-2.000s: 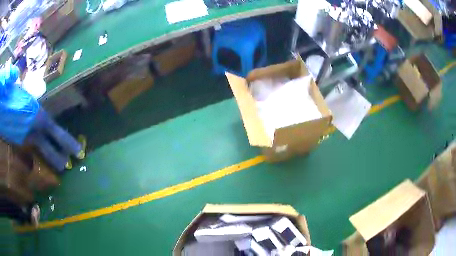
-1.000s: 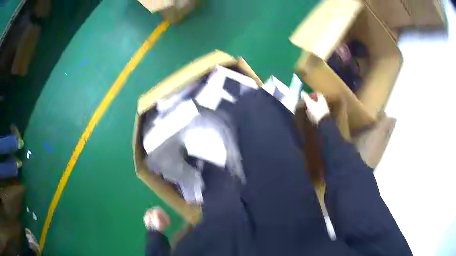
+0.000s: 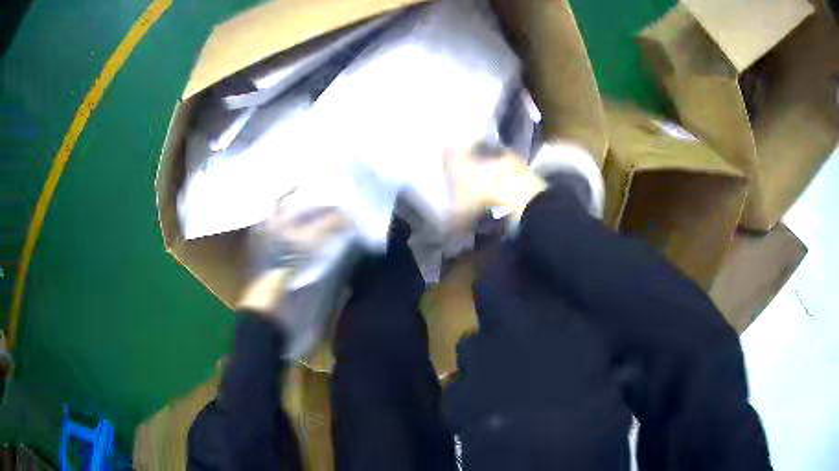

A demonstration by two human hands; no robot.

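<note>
A large many-sided brown waste carton (image 3: pixel 206 267) stands open in front of me. Crumpled white packaging (image 3: pixel 359 129) fills it and is partly overexposed. My left hand (image 3: pixel 299 241) is on the packaging at the carton's near left side, badly blurred. My right hand (image 3: pixel 488 184) is on the packaging near the right side, also blurred. Whether the fingers grip or press the packaging cannot be told. A dark trouser leg (image 3: pixel 382 340) reaches the carton's near side between my hands, and its lower end is hidden by packaging.
Open brown cartons stand at the right, one close beside the waste carton (image 3: pixel 690 152) and another farther back (image 3: pixel 708 92). A white surface (image 3: pixel 800 340) is at the right edge. A yellow line (image 3: pixel 69 138) crosses the green floor at left. A blue stool-like object (image 3: pixel 87 437) is at lower left.
The view has moved closer over the waste carton. Both hands, earlier out at the sides, are now on the packaging. White sheet-like packaging now covers most of the boxes and inserts seen before.
</note>
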